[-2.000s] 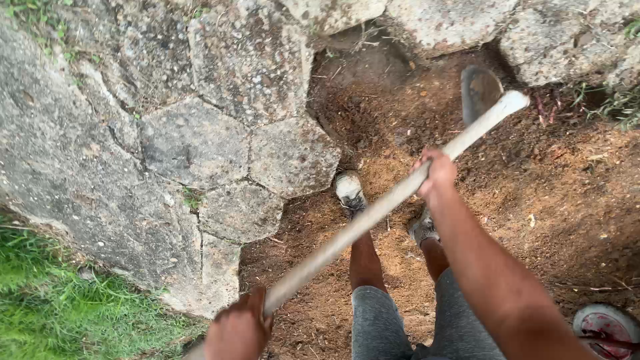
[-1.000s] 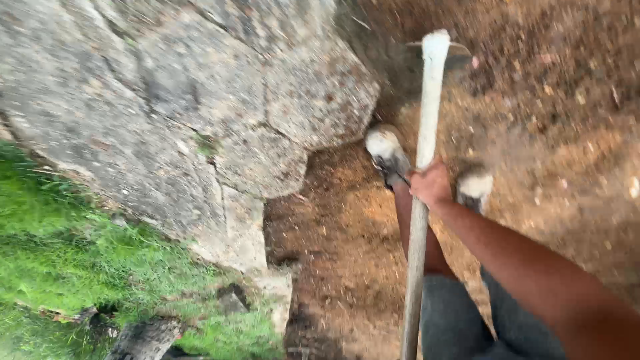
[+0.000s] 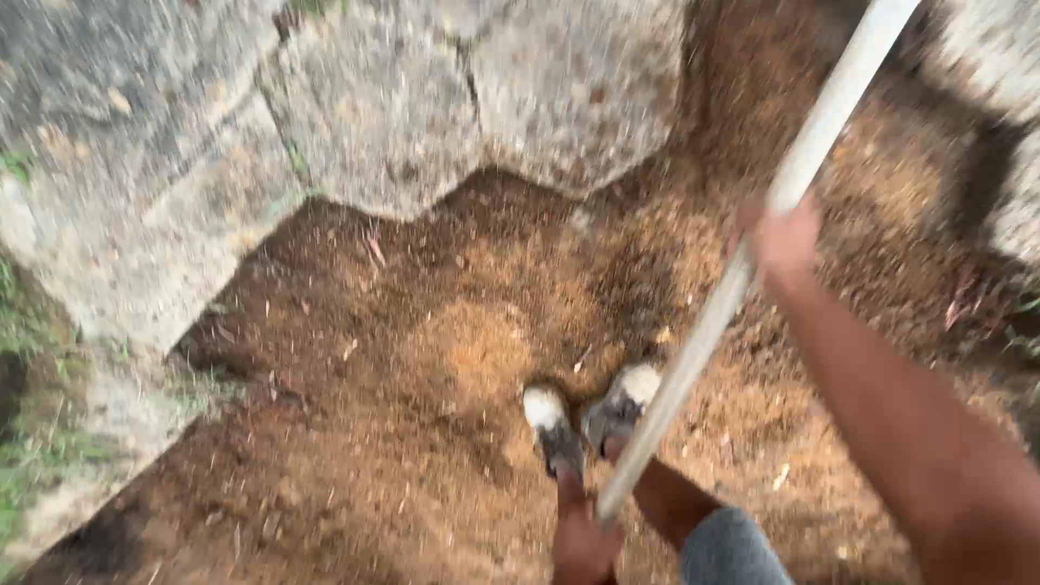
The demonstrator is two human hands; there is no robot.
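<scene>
A long pale wooden tool handle (image 3: 735,284) slants from the lower middle up past the top right edge, so its head is out of view. My right hand (image 3: 782,240) is closed round the handle's upper part, with the forearm coming in from the lower right. Low in the view, my left hand (image 3: 587,540) grips the handle's bottom end. Both hands are somewhat blurred. Beneath the handle lies loose brown soil (image 3: 390,455) with small bits of dry matter in it.
My two shoes, the left (image 3: 552,422) and the right (image 3: 626,402), stand on the soil. Joined stone-like paving blocks (image 3: 390,106) with a jagged edge border it above and left. Another pale block (image 3: 987,49) lies at upper right. Grass (image 3: 49,447) grows at the left edge.
The handle has swung from near upright to a slant toward the upper right, and its far end has left the view. My left hand shows again at the lower end. The view has shifted.
</scene>
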